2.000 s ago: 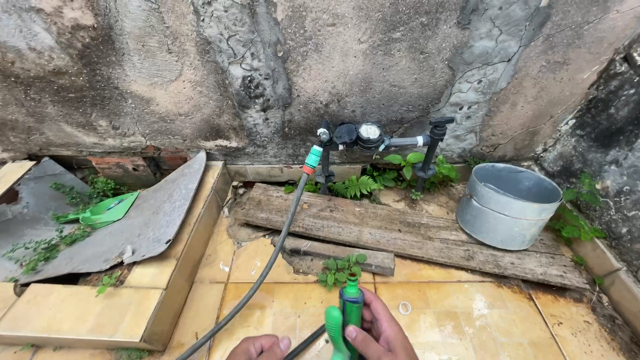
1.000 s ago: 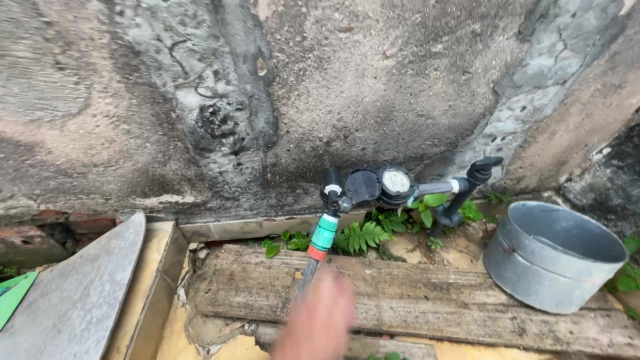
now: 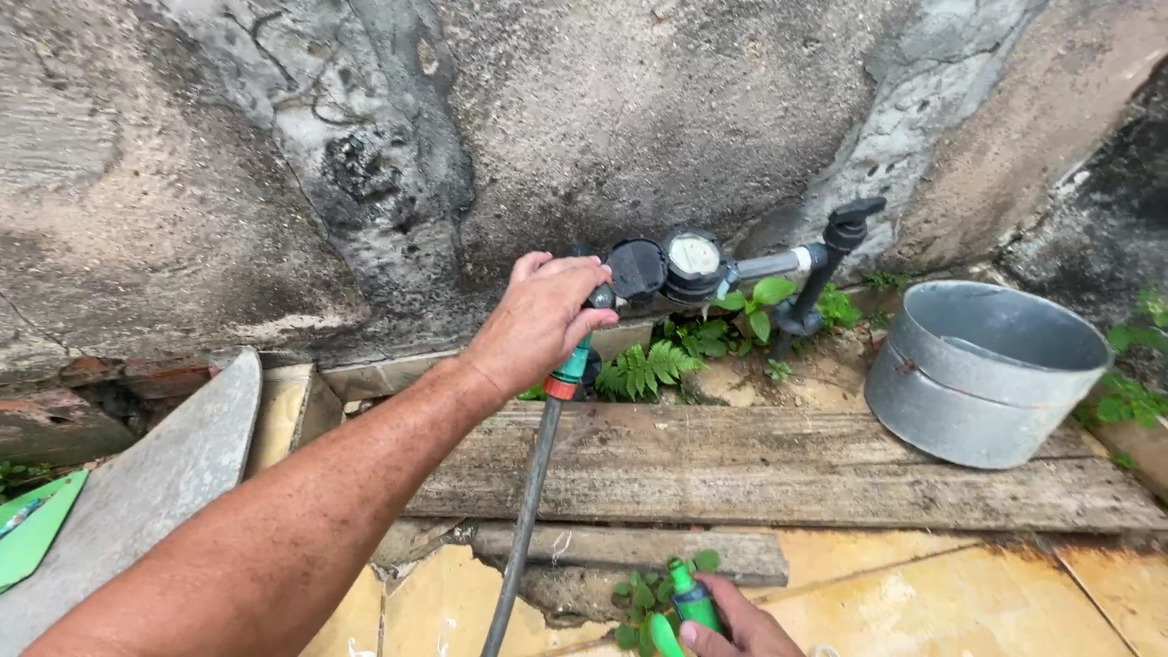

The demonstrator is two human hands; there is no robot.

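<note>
My left hand (image 3: 552, 315) reaches up to the dark pipe fitting (image 3: 602, 296) left of the water meter (image 3: 693, 255), its fingers curled over the fitting's top. Just below the palm, a teal hose connector (image 3: 573, 363) with an orange-red collar joins the fitting to a grey hose (image 3: 531, 511), which runs down to the bottom edge. My right hand (image 3: 744, 625), low in the view, holds a green hose spray nozzle (image 3: 695, 602) with its tip pointing up. The meter's black lid (image 3: 637, 269) stands open beside its dial.
A round grey metal tub (image 3: 976, 383) stands at right on weathered wooden planks (image 3: 730, 465). A black valve (image 3: 849, 224) rises from the pipe near the rough wall (image 3: 639, 119). Ferns (image 3: 648, 370) grow below the meter. A bent grey sheet (image 3: 173, 474) and a green plastic piece (image 3: 41, 529) lie left.
My left hand has moved from low in the view up to the fitting beside the meter. The nozzle is still in my right hand, as two seconds ago.
</note>
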